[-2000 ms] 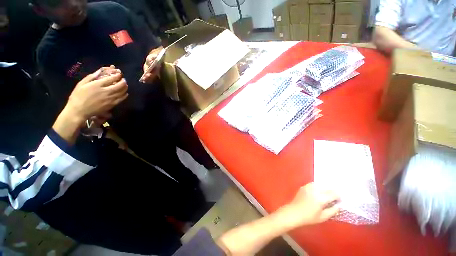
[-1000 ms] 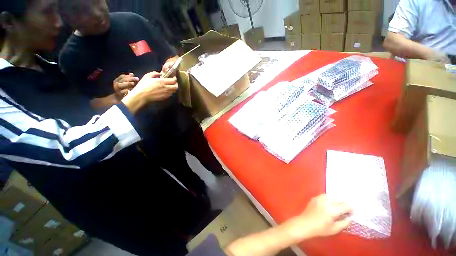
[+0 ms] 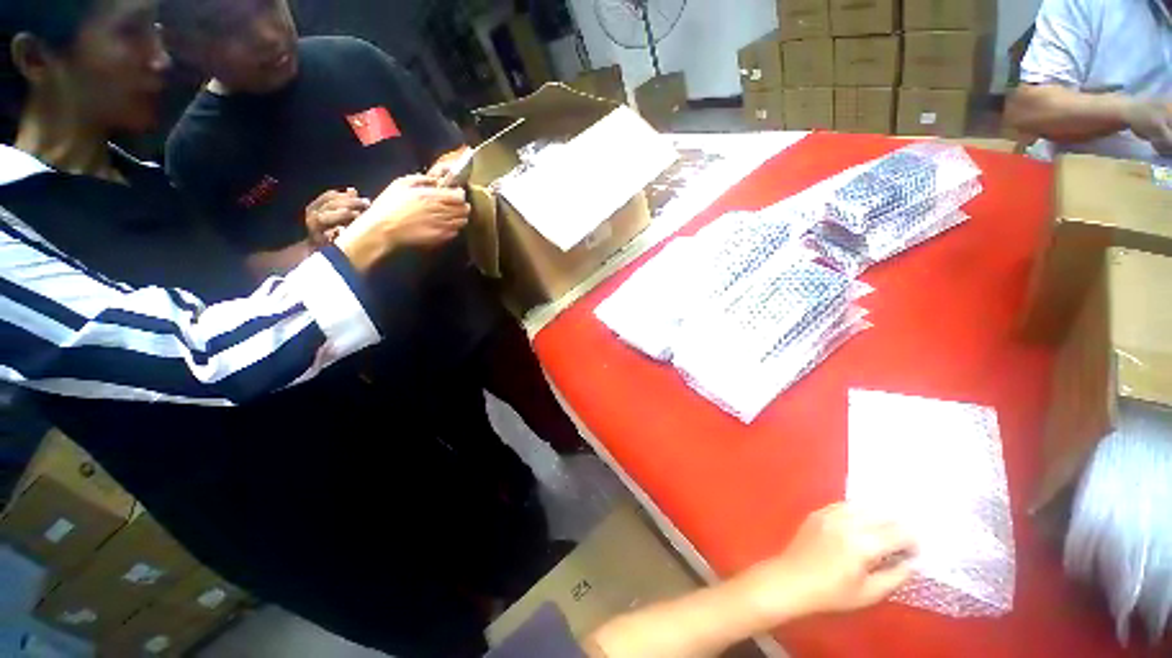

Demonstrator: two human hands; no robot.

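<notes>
My left hand [image 3: 842,559] is bare and lies over the lower left part of a whitish, dimpled bubble bag [image 3: 938,469]. Its fingers are curled at the bag; the fingertip contact is blurred. The bag lies flat on the red table and looks empty. My right hand is not in view. Filled bubble bags [image 3: 771,321] with dark content lie in overlapping piles farther back on the red table [image 3: 643,450].
An open packing carton [image 3: 566,244] stands at the left table edge. Two people stand left of it, their hands at a thin flat item [image 3: 495,144]. Brown cartons [image 3: 1080,309] and a bunch of white bags [image 3: 1131,514] are at right. Another person [image 3: 1092,77] is behind.
The view has swung left, so the table appears farther right. The striped-sleeved person's hand has moved to the thin item by the carton. My left hand stays on the bag.
</notes>
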